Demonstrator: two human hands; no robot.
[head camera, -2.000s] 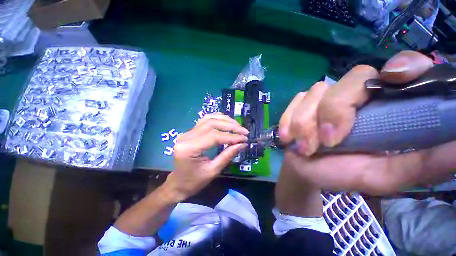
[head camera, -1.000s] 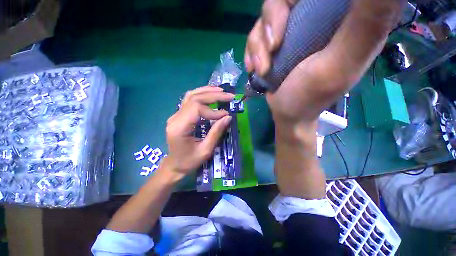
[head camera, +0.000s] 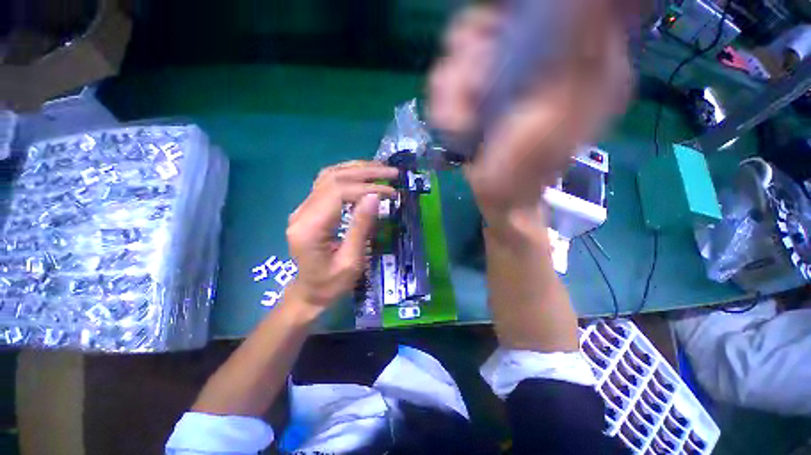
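The green fixture (head camera: 436, 258) lies in front of me with a long black workpiece (head camera: 409, 235) in it. My left hand (head camera: 331, 233) is over the fixture's left side, fingertips near the workpiece's far end; its thumb and fingers are apart and I see nothing held. My right hand (head camera: 533, 124) is blurred, raised beyond and right of the fixture, gripping the grey electric screwdriver (head camera: 542, 44). The driver's tip is blurred beside the fixture's far end. Loose U-shaped silver clips (head camera: 274, 277) lie left of the fixture, partly hidden by my left hand.
A tall stack of clear clip trays (head camera: 107, 240) stands left. The white screw feeder (head camera: 580, 197), a teal box (head camera: 680, 191) and thin cables are right. A white compartment tray (head camera: 649, 387) is low right. A crumpled clear bag (head camera: 405, 129) lies beyond the fixture. A grey sleeve shows far right.
My right hand with the screwdriver went from the workpiece's near part to its far end, then rose slightly away. My left hand moved to the far end, and its fingertips have drawn back from the clip there.
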